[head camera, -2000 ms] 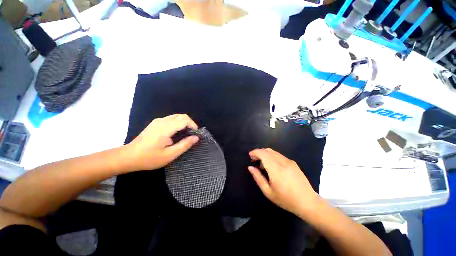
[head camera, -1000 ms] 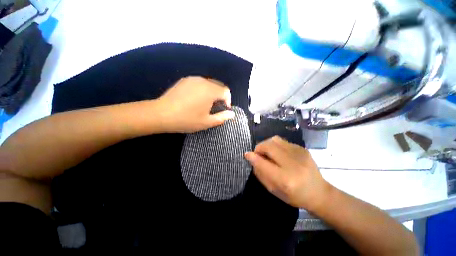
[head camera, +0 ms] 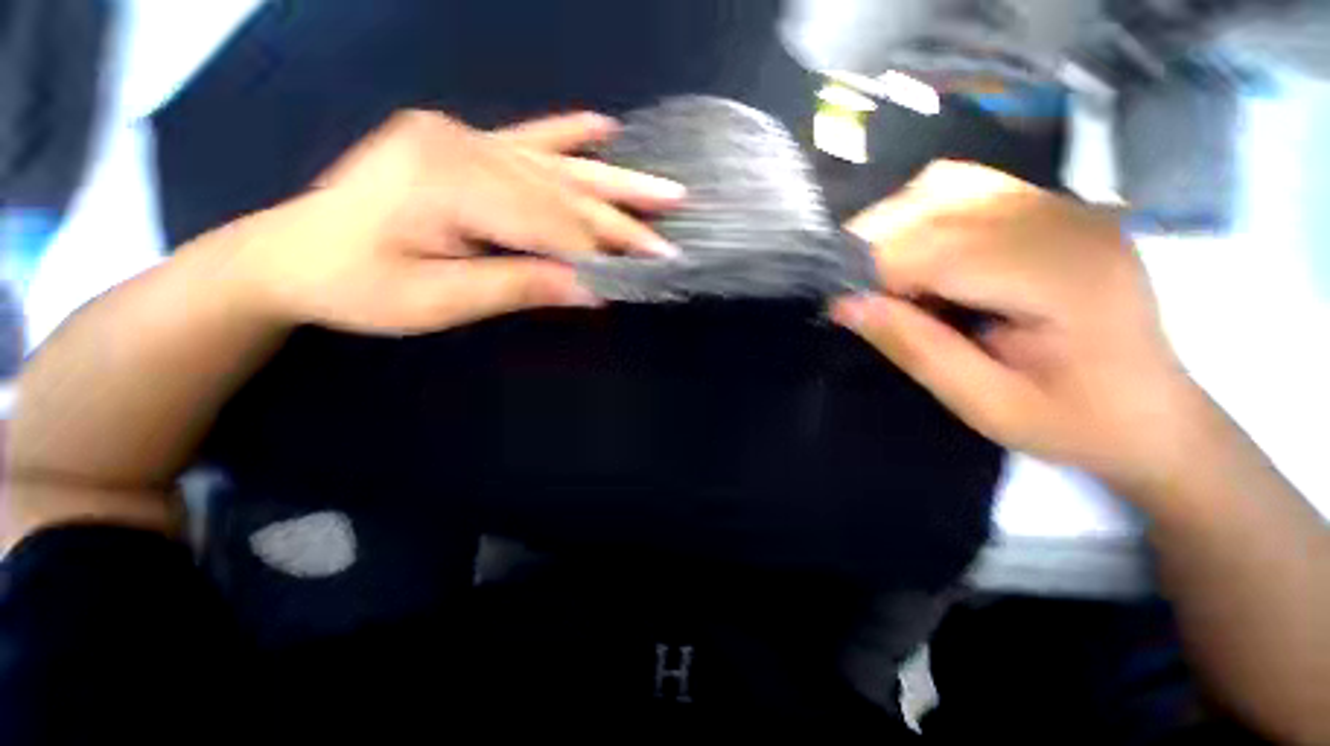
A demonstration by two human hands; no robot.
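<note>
The view is blurred. A grey checked patch lies on the black knit panel, its lower edge between my two hands. My left hand has its fingers spread over the patch's left part, with the thumb at its lower left edge. My right hand pinches the patch's lower right corner between thumb and fingers. The sewing machine's needle area shows as bright, blurred parts just above and right of the patch.
The white table shows at the right, with its front edge below. Black cloth with a small grey patch lies low at the left. The blurred machine head fills the top right.
The view has moved closer and down. The patch now lies higher in view, its lower edge across between my hands. My right hand has taken hold of its corner; my left fingers have spread.
</note>
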